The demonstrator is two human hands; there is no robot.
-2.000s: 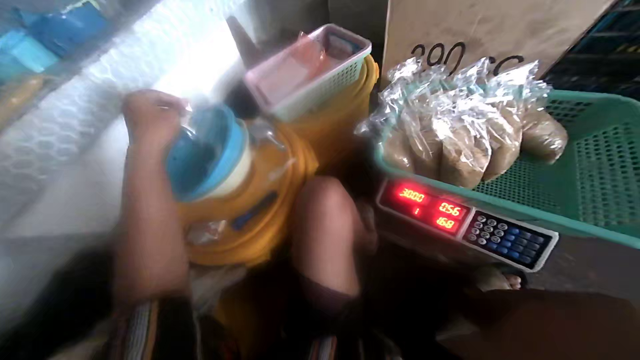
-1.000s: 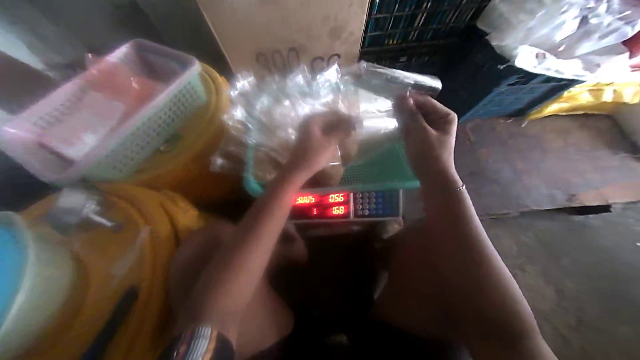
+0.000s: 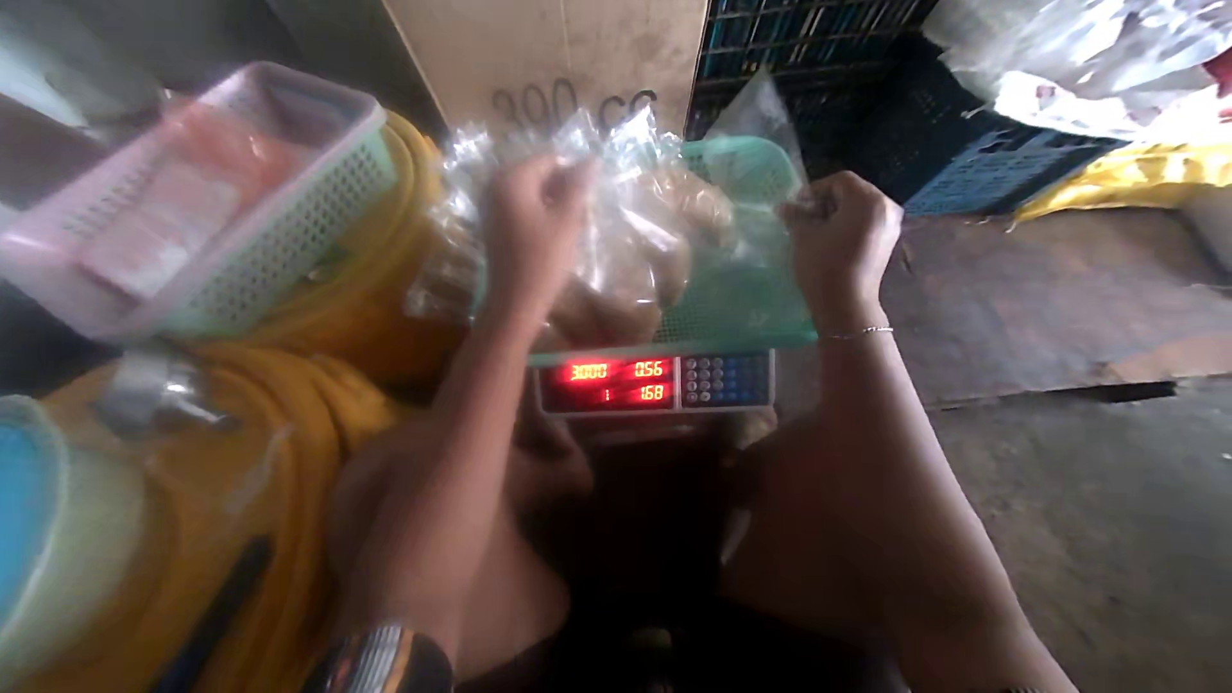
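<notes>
Several clear plastic bags of brown contents (image 3: 616,298) lie in a green plastic basket (image 3: 741,313) on a digital scale (image 3: 654,383) with a lit red display. Over these bags is my left hand (image 3: 539,212), its fingers closed near the clear plastic; whether they grip it cannot be told. At the basket's right side my right hand (image 3: 839,236) pinches the edge of a thin clear plastic bag (image 3: 760,125), which spreads up and left from the fingers over the basket.
On the left, a pink and green basket (image 3: 279,231) rests on a yellow-orange tub (image 3: 414,173); a blue-lined bowl (image 3: 91,520) sits on another orange lid. Behind the scale stands a cardboard box (image 3: 568,58) with handwriting. Dark crates (image 3: 991,154) and white plastic bags (image 3: 1088,67) are at the right.
The view has swung right from the tubs to the scale. My left hand has left the blue bowl and is over the filled bags. The clear plastic by my right hand now hangs spread out over the basket.
</notes>
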